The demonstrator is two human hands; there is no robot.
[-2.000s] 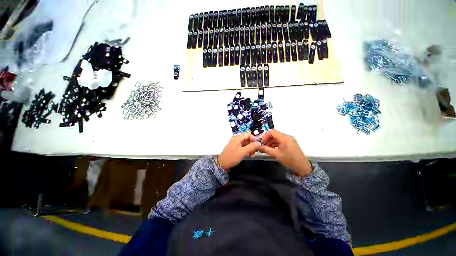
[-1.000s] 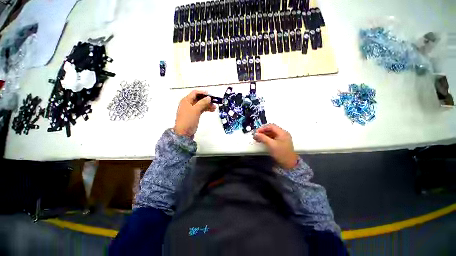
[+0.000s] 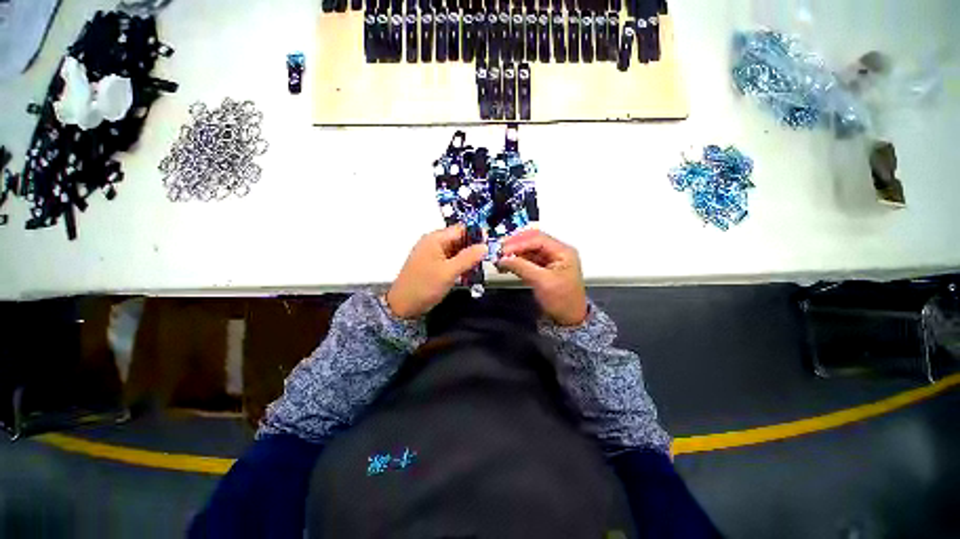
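Observation:
My left hand [image 3: 434, 272] holds a black strap tab [image 3: 476, 276] upright between thumb and fingers at the table's front edge. My right hand [image 3: 550, 272] meets it, its fingertips pinching a small shiny piece [image 3: 493, 251] against the strap; whether this is a ring or a fitting is too small to tell. The pile of part-assembled straps [image 3: 484, 184], black with blue-silver glints, lies just beyond my fingers. The laying-out board [image 3: 411, 103] behind it bears black straps [image 3: 505, 90] in rows.
Metal rings [image 3: 216, 151] lie left of centre, with a heap of black straps [image 3: 90, 126] farther left. A single strap [image 3: 296, 74] lies between rings and board. Blue-silver fittings [image 3: 718, 184] lie right, before a clear plastic bag [image 3: 784, 84] and small brown carton [image 3: 886, 174].
My left hand has come from the pile's left side to the table edge with a black strap and now meets my right hand. The view has shifted, so the board and piles appear higher.

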